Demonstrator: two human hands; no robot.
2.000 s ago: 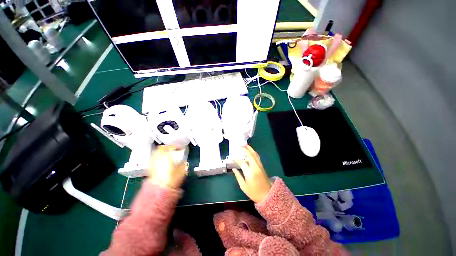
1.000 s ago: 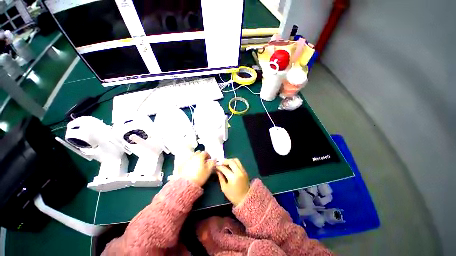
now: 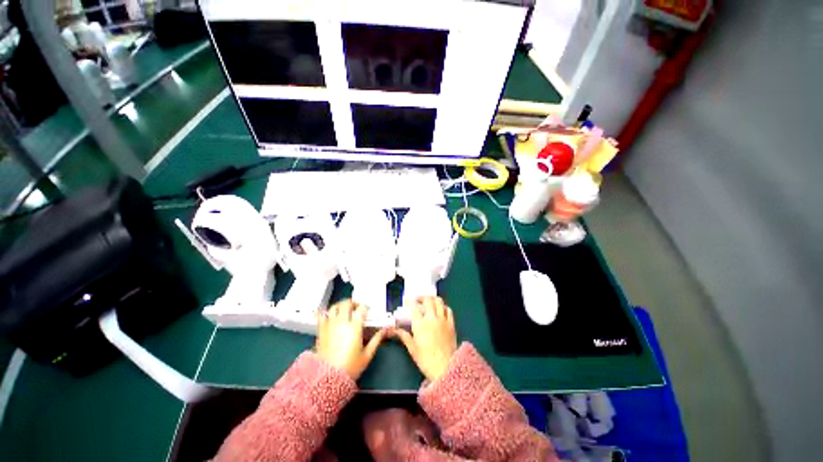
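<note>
Four white pan-tilt cameras stand in a row on the green bench: the far left one, the second, the third and the right one. My left hand rests with its fingers on the base of the third camera. My right hand rests with its fingers on the base of the right camera. The thumbs meet between the two bases. The hands cover much of both bases, so a firm grip cannot be told.
The monitor and white keyboard are behind the cameras. A black printer is at left. A white mouse lies on a black pad at right, with yellow tape rolls and containers behind. A blue bin is below.
My left hand has moved from the second camera to the third camera's base, beside my right hand. The two left cameras' bases are now uncovered. The view has also shifted.
</note>
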